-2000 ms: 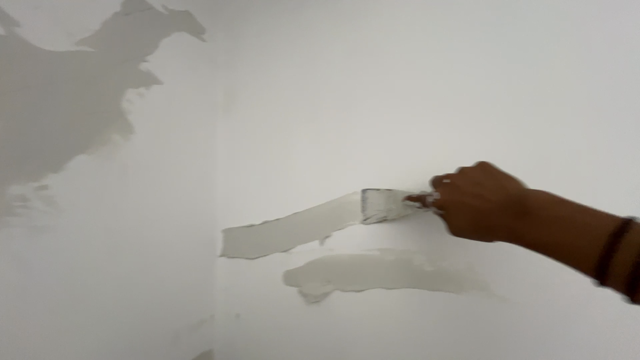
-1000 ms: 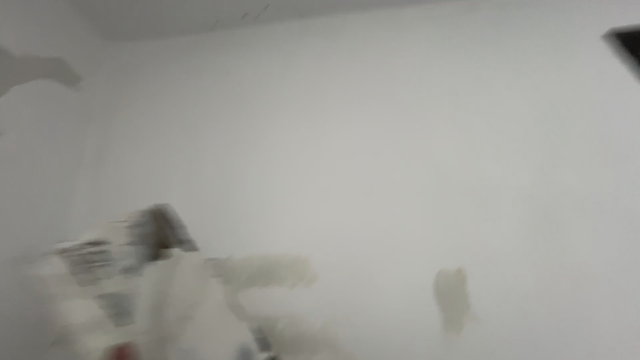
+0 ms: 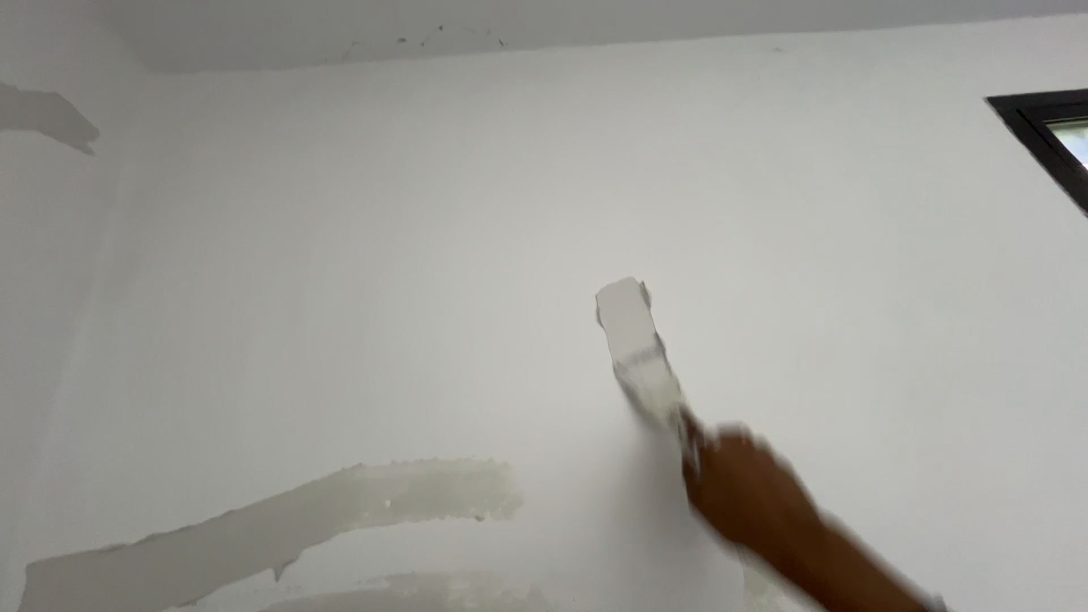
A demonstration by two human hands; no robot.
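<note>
My right hand (image 3: 739,484), coming in from the lower right, grips a putty knife (image 3: 650,387) whose blade is smeared with pale filler. The blade lies against the white wall (image 3: 340,255), its edge at the lower end of a short, fresh filler strip (image 3: 627,319). A long grey-green filler band (image 3: 255,527) runs across the lower left of the wall, with another patch (image 3: 408,595) below it, cut off by the frame. My left hand is out of view.
At the upper right is a dark window frame (image 3: 1033,127). The ceiling (image 3: 595,21) meets the wall along the top and has small dark marks. A grey patch (image 3: 47,115) shows on the adjoining wall at the left, beyond the corner.
The view has shifted upward and right. My right hand and the putty knife have left the long band and are now higher on the wall, where a short strip has appeared.
</note>
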